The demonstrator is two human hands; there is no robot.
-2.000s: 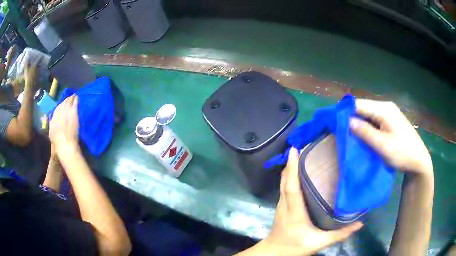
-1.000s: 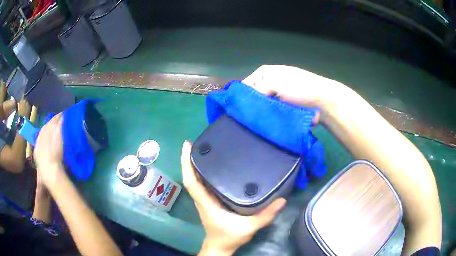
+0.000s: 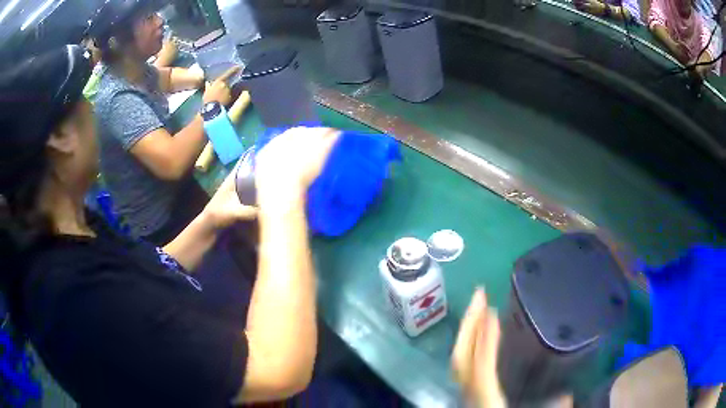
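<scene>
A grey speaker unit (image 3: pixel 570 291) stands with its black footed base up, at the lower right. My left hand (image 3: pixel 479 351) is blurred, with its fingers along the unit's left side and a bit of skin low in front of it. A second unit with a wood-grain top (image 3: pixel 654 384) is cut off by the bottom edge. A blue cloth (image 3: pixel 691 307) hangs raised at the right edge. My right hand (image 3: pixel 707 396) is mostly hidden by the cloth and cut off; only some skin shows below it.
A white dispenser bottle (image 3: pixel 415 291) with its lid open stands left of my left hand. A neighbouring worker (image 3: pixel 143 311) wipes a unit with another blue cloth (image 3: pixel 350 183). Another person (image 3: pixel 147 127) sits beyond. More grey units (image 3: pixel 410 60) stand past the brown-red strip (image 3: pixel 470 163).
The view has swung left, so the bench things sit further right. The cloth has come off the black-based unit and is now to its right. The neighbour is more fully in view.
</scene>
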